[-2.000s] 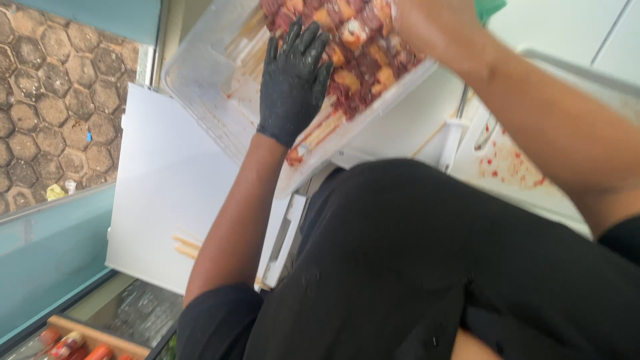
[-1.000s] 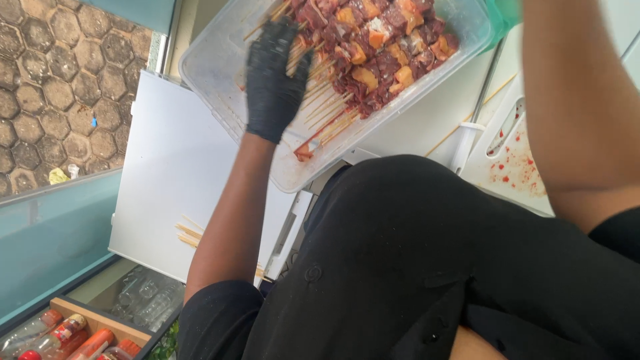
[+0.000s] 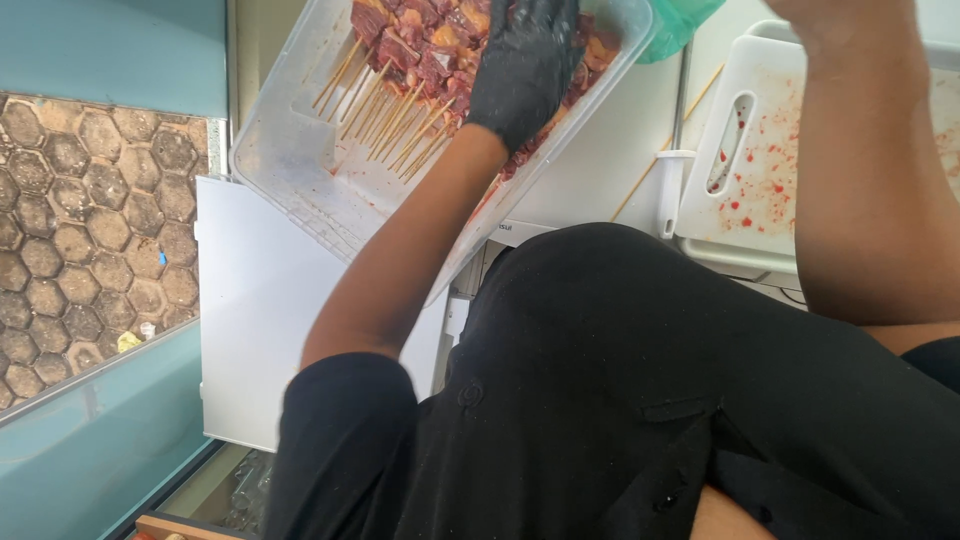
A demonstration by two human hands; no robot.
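Observation:
My left hand (image 3: 529, 71), in a black glove, rests on raw meat skewers (image 3: 420, 56) in a clear plastic container (image 3: 281, 161); its fingertips run out of the top of the view, so its grip cannot be made out. Bare bamboo sticks (image 3: 397, 131) point from the meat toward the container's near left part. Only the wrist end of my right hand (image 3: 802, 11) shows, ungloved, at the top right edge, above a white cutting board (image 3: 765, 157) with red spots. What it holds is hidden.
Beside the board lie a white knife handle (image 3: 671, 195) and a loose skewer stick (image 3: 637, 180). A green plastic bag (image 3: 679, 26) touches the container's right corner. A white panel (image 3: 247, 315) stands at the left, near a blue ledge (image 3: 112, 435).
My left hand has moved right, from the bare sticks onto the meat. My right hand was over the container's far side two seconds ago and is now above the board. The view has shifted.

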